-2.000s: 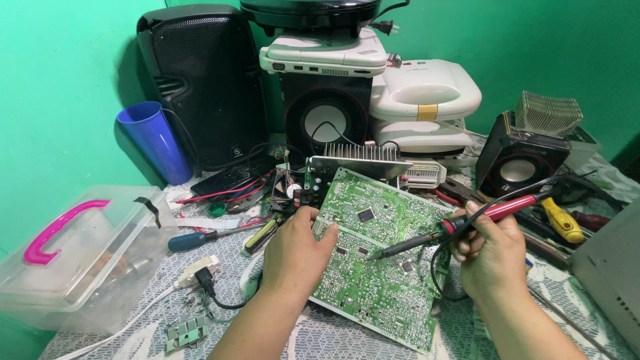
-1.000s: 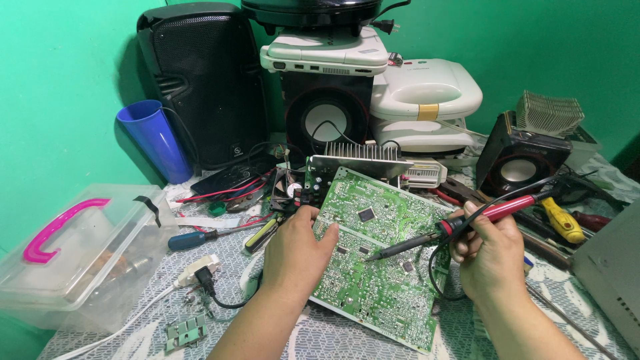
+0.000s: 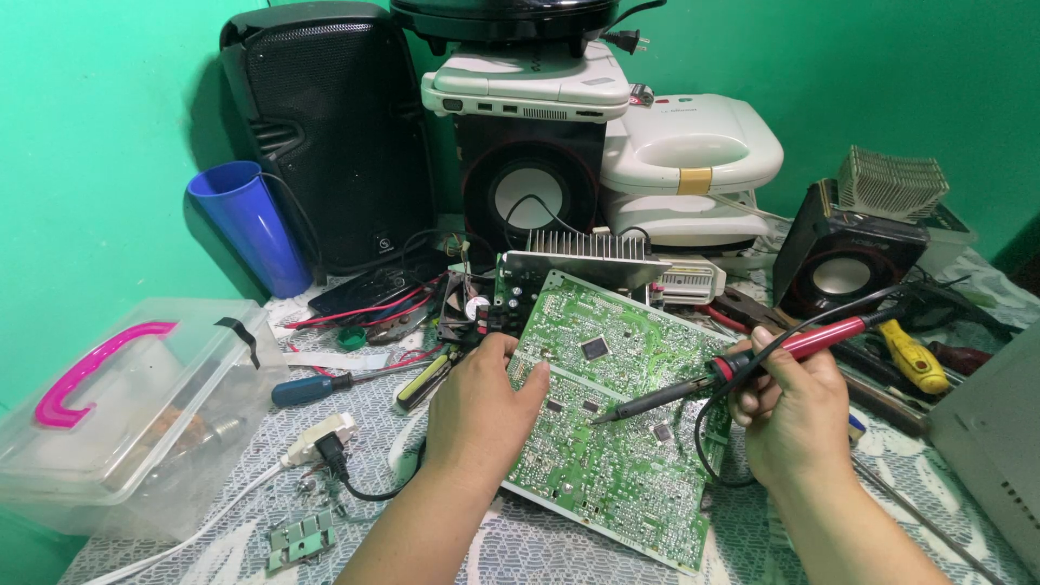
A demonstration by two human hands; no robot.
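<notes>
A green printed circuit board (image 3: 617, 382), dense with solder points and a few square chips, lies tilted across the middle. My left hand (image 3: 483, 406) grips its left edge, thumb on the face and fingers partly hidden. In my right hand (image 3: 792, 406) is a soldering iron (image 3: 821, 337) with a red handle, its dark shaft pointing down and left. The tip is at the board's middle, near small black chips; whether it touches is too fine to tell. The iron's black cord loops beside the right hand. Behind the board stands a metal heatsink (image 3: 585, 264).
A clear plastic box (image 3: 138, 406) with a pink handle, a blue screwdriver (image 3: 313, 390) and an extension socket (image 3: 321, 439) lie left. Speakers, a blue cup (image 3: 252, 231) and white appliances stand behind. Pliers (image 3: 751, 313), a yellow-handled tool (image 3: 914, 357) and a grey metal case (image 3: 991, 422) are at right.
The iron's tip has shifted slightly left over the board since the earlier frames. My left hand keeps its hold on the board's edge.
</notes>
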